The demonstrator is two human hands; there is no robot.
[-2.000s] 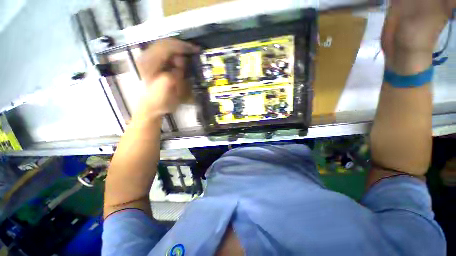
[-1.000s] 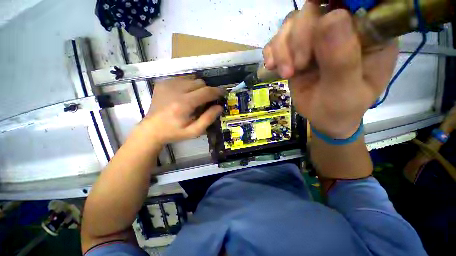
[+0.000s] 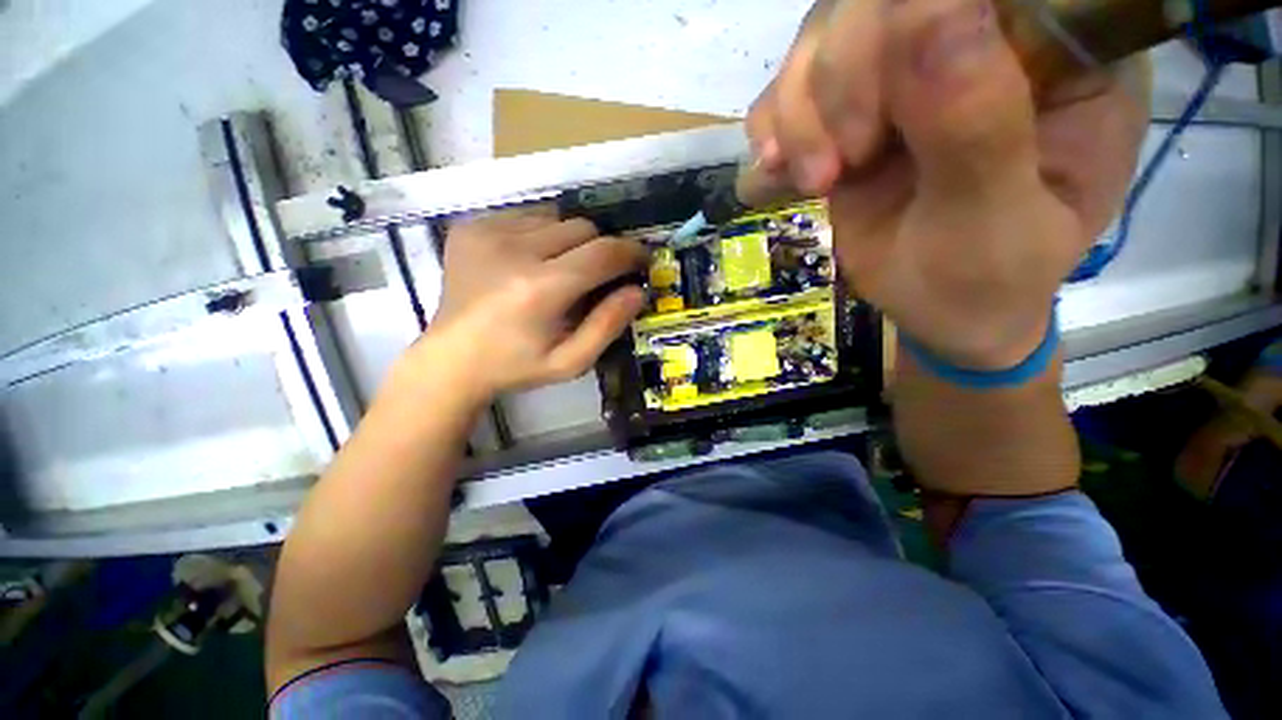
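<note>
A PCB panel (image 3: 738, 314) with yellow blocks in two rows lies in a black solder pallet (image 3: 703, 433) on the aluminium rails. My right hand (image 3: 956, 169) is closed around a brass-brown hose-fed tool (image 3: 1090, 40) above the pallet's right side. The tool's pale tip points at the upper left part of the panel. My left hand (image 3: 527, 303) is at the pallet's left edge, its fingertips at the upper left corner of the board. Whether those fingers hold a part is hidden.
Conveyor rails (image 3: 591, 169) run across the white bench. A brown card (image 3: 598, 124) and a spotted dark cloth (image 3: 368, 42) lie beyond. A spare pallet (image 3: 481, 605) is below the bench. Another person's arm (image 3: 1220, 443) shows at right. A blue cord (image 3: 1160, 183) hangs by my right wrist.
My right hand has come from the upper right to over the pallet, now holding the tool. My left hand stays at the pallet's left edge. In the last second little has moved except the view.
</note>
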